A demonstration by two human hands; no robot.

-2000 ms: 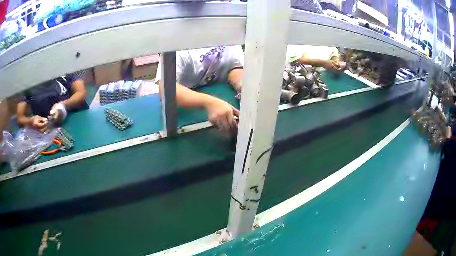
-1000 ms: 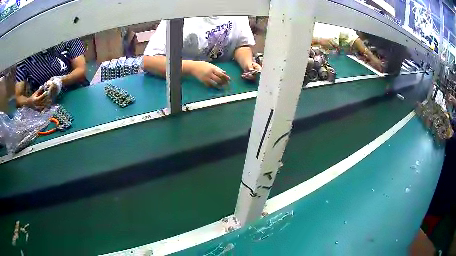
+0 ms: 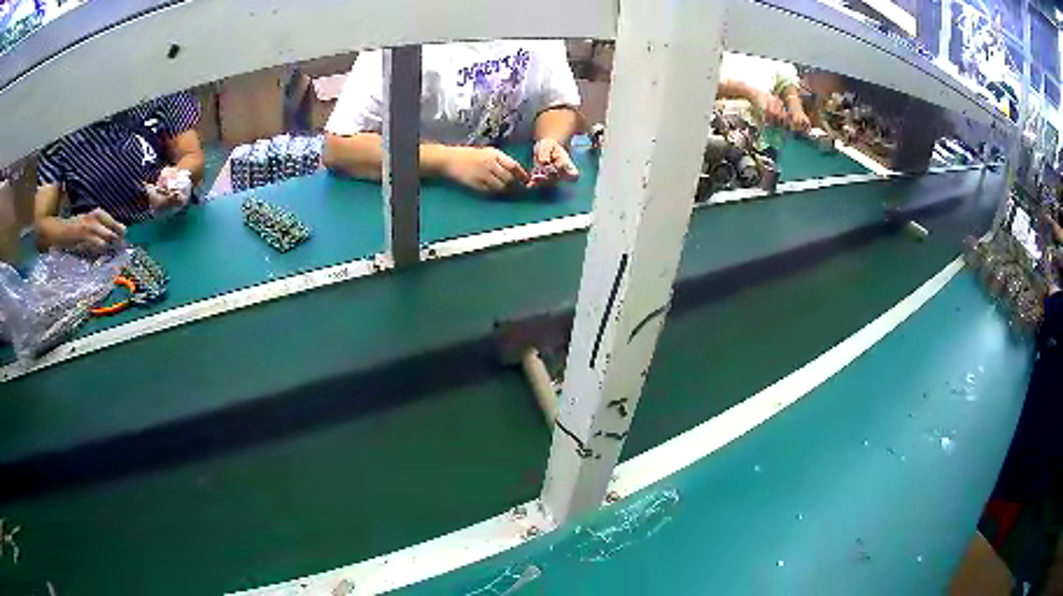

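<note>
Neither of my hands is in view. Nearest in front of me are the teal-green bench (image 3: 793, 489), with pale scribbled marks, and the dark green conveyor belt (image 3: 350, 466) beyond its white edge. One fan housing (image 3: 541, 378) lies on the belt, its pale handle pointing towards me and partly hidden by the white post. A second small unit (image 3: 916, 229) lies farther along the belt at the right.
A white metal post (image 3: 618, 268) stands at the bench edge, under a white crossbar (image 3: 291, 58). Across the belt, several people work; one handles a small reddish part. A PCB panel (image 3: 276, 224), a plastic bag (image 3: 58, 303), orange-handled cutters (image 3: 114, 305) and a housing pile (image 3: 737, 157) lie there.
The fan housing now shows on the belt left of the post. The person across has drawn the reaching hand back from the belt and brought both hands together. The view has shifted.
</note>
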